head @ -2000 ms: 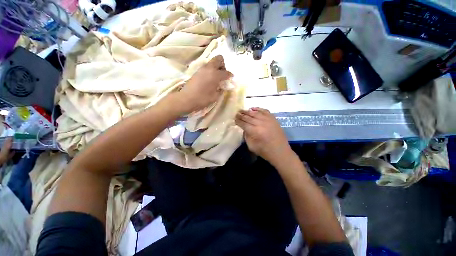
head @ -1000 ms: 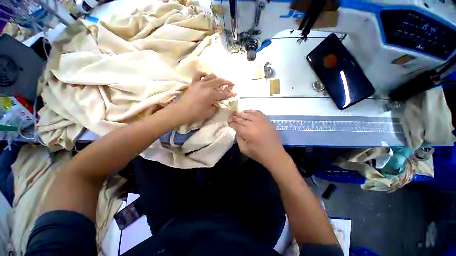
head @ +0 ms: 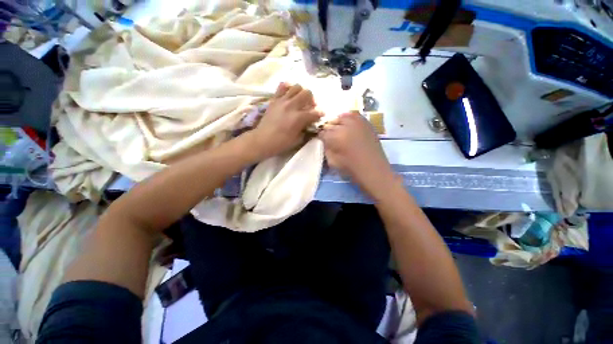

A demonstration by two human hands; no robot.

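Observation:
A large heap of cream cloth [head: 168, 87] lies on the machine table left of the needle, and a fold of it hangs over the front edge towards my lap. My left hand [head: 288, 119] is closed on the cloth just in front of the presser foot area [head: 343, 64]. My right hand [head: 353, 138] pinches the same cloth edge close beside it, at the front of the machine bed. The fingertips nearly touch. Bright lamp glare and my fingers hide the exact cloth edges between them.
A black smartphone [head: 468, 106] lies on the machine bed at right. A printed ruler strip [head: 464, 180] runs along the front edge. A control panel [head: 571, 54] is at upper right. Scrap cloth [head: 524, 242] hangs below right. A grey box [head: 23, 84] stands at left.
My right hand has moved up and inward, close to my left hand. My left hand has shifted slightly right with the cloth edge. The hanging fold has changed shape.

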